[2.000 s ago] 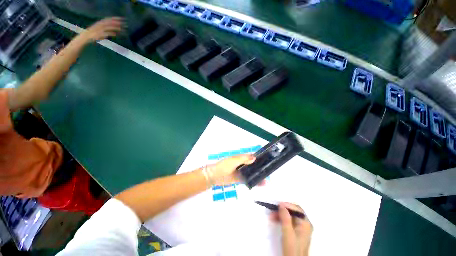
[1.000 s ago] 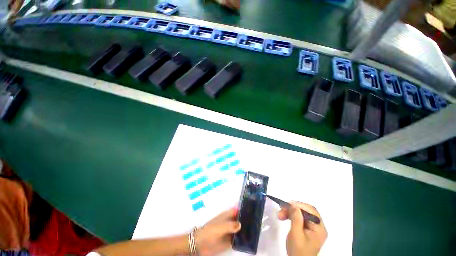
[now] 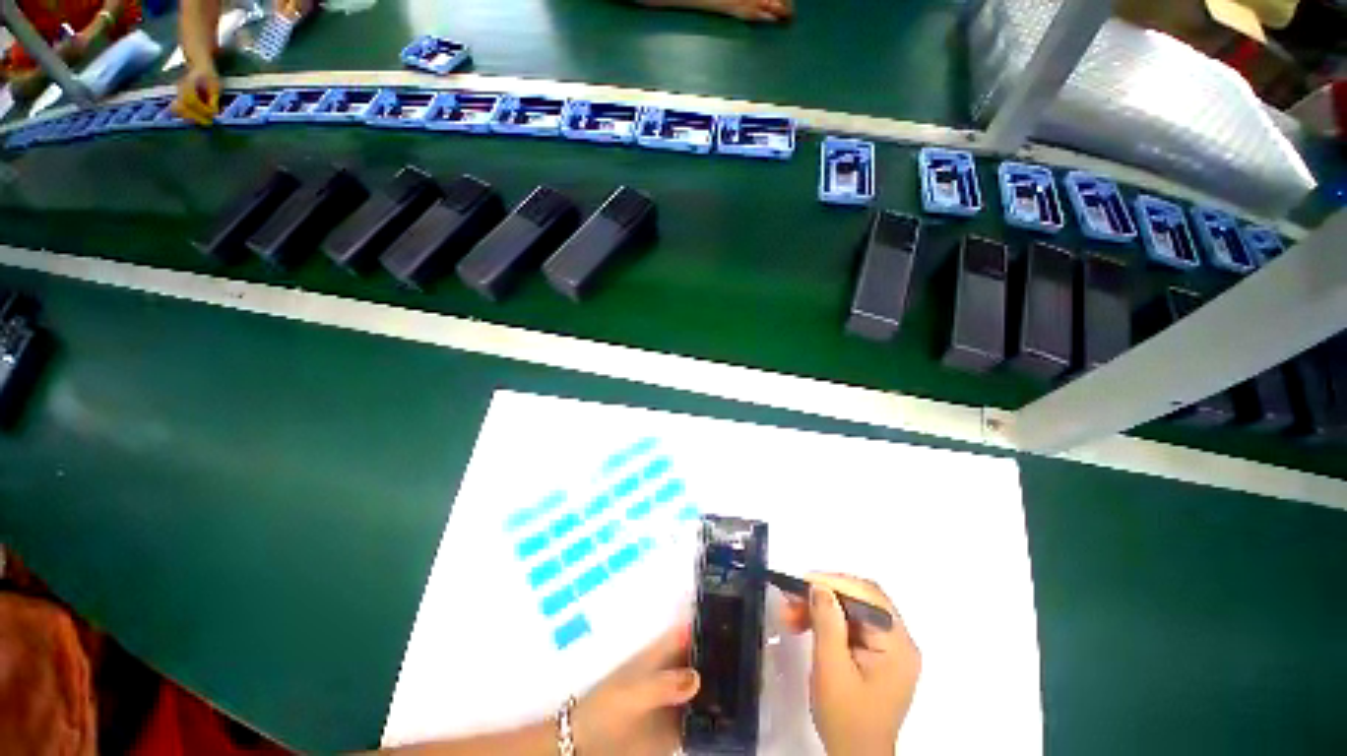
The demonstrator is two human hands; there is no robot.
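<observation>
My left hand (image 3: 632,700) holds a black housing (image 3: 727,635) upright in the picture, its open hollow side facing up, over the white work sheet (image 3: 901,502). My right hand (image 3: 861,665) holds dark tweezers (image 3: 832,595), their tip at the right edge of the housing near its far end. I cannot tell whether the tip holds anything. Rows of small cyan adhesive pieces (image 3: 570,632) lie on the sheet to the left of the housing.
Beyond a pale rail (image 3: 591,359), black housings (image 3: 601,242) stand in slanted rows on the green belt (image 3: 739,281). Blue frames (image 3: 756,136) line its far side. A white post (image 3: 1182,347) crosses at right. Silvery bubble wrap (image 3: 1138,111) lies upper right. Another person's hand (image 3: 197,98) touches the frames at upper left.
The housing was first held slanted over the cyan pieces, then turned upright and brought beside them. The tweezers moved from beside it to its far end. The view has shifted.
</observation>
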